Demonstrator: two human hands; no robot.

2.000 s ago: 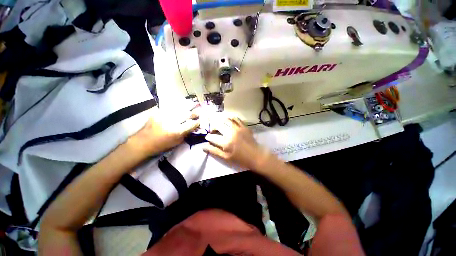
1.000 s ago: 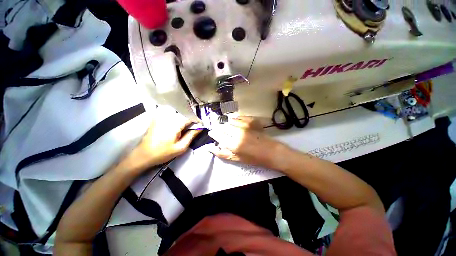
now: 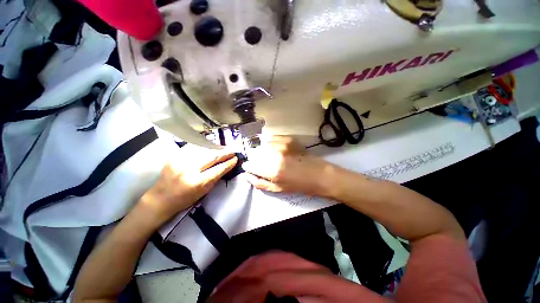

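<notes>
A pale garment panel (image 3: pixel 77 171) with black stripes lies left of the needle and reaches under both hands to the table's front edge. My left hand (image 3: pixel 183 183) lies on it with fingers extended to a black strip (image 3: pixel 235 168) just in front of the presser foot (image 3: pixel 244 145). My right hand (image 3: pixel 287 168) is on the other side of the strip, fingertips bent down on the cloth beside the foot. Glare washes out the fingertips and the needle. The cream sewing machine (image 3: pixel 331 41) stands over the work.
Black-handled scissors (image 3: pixel 341 123) lean against the machine bed. A parts tray (image 3: pixel 492 106) with orange-red handles (image 3: pixel 504 89) and blue snips (image 3: pixel 456 111) is at the right. A pink cone (image 3: pixel 127 18) hangs top left. Black cloth (image 3: pixel 361 237) lies below the table edge.
The view has moved closer to the machine, and its head now sits further left in the picture. Both hands stay at the presser foot; my left fingers lie flatter and straighter on the cloth.
</notes>
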